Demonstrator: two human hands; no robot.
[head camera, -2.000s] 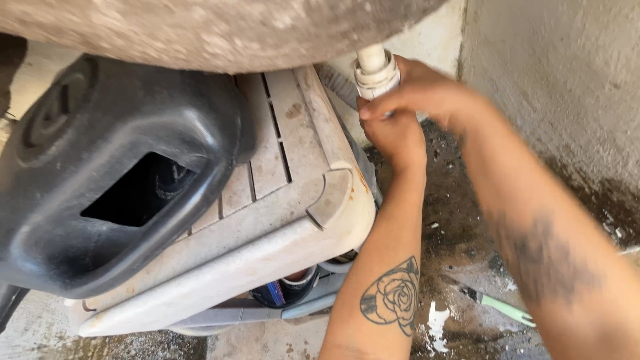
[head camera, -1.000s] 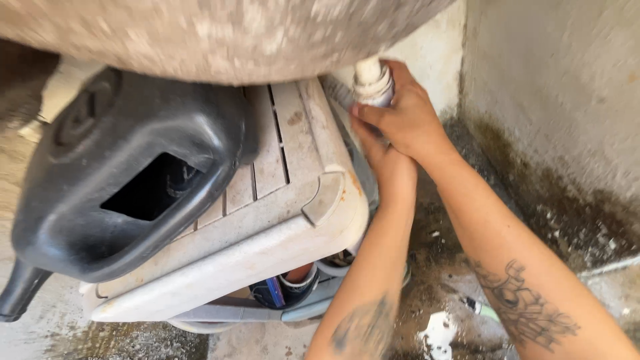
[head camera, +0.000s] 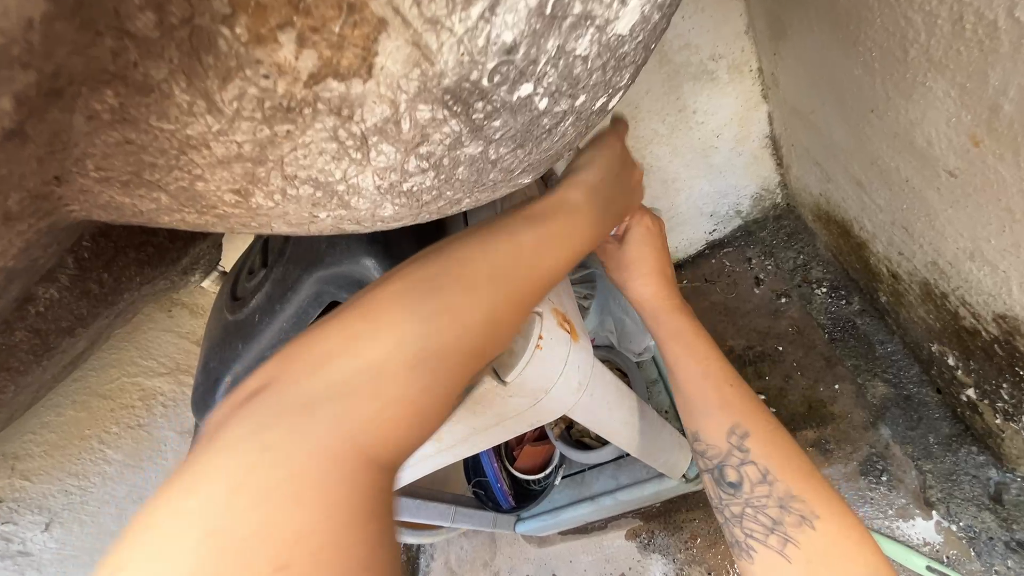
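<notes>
Under the rough stone-like basin (head camera: 360, 120), my left hand (head camera: 606, 172) is raised and curled, close against the basin's lower edge. What its fingers hold is hidden by the hand and blur. My right hand (head camera: 642, 252) is just below it, fingers closed around a small pale part, seemingly the white plastic pipe fitting (head camera: 620, 230). Most of that fitting is hidden by both hands. My left forearm crosses over the white plastic stool or small table (head camera: 552, 360) and the black plastic container (head camera: 280, 304).
Rough walls meet at a corner behind my hands. Below the white plastic top are a bucket (head camera: 592, 454), a cup with reddish pieces (head camera: 532, 456) and a clear plastic bag (head camera: 620, 316). A green-handled tool (head camera: 912, 556) lies on the stained wet floor (head camera: 768, 320).
My left hand has moved from below my right hand to above it, against the basin. My right hand has gone from the upper part of the white fitting to below my left. The view has shifted.
</notes>
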